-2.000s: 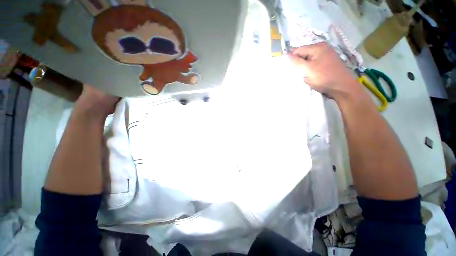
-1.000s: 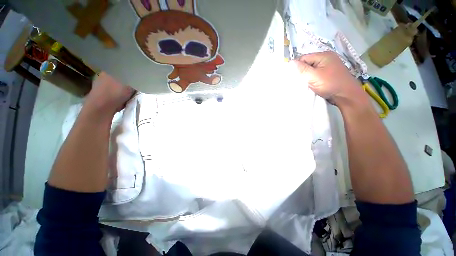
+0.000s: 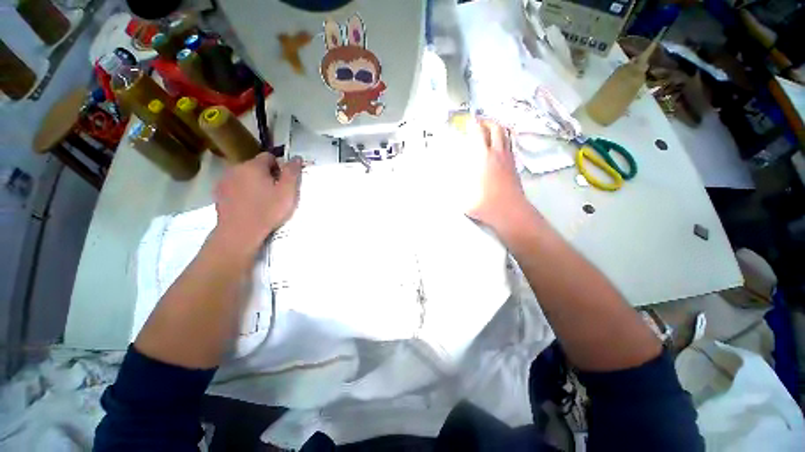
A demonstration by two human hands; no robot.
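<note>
A white garment lies spread below the sewing machine head and drapes over the table's front edge. Much of it is washed out by the lamp. My left hand rests on its upper left edge, fingers bent at the cloth; whether it grips is unclear. My right hand lies on the right part of the cloth, partly lost in glare, its grip unclear. The presser clamp and needle area shows just beyond the cloth's far edge, between my hands.
Thread cones stand left of the head. Scissors with green and yellow handles lie at right, a tan bottle behind them. A grey control box is at the back. A stool stands far left, cloth heaps at both sides.
The view has shifted back, showing the needle area and more cones. My left hand has moved out from behind the head onto the cloth edge. My right hand has moved left, now flatter on the cloth.
</note>
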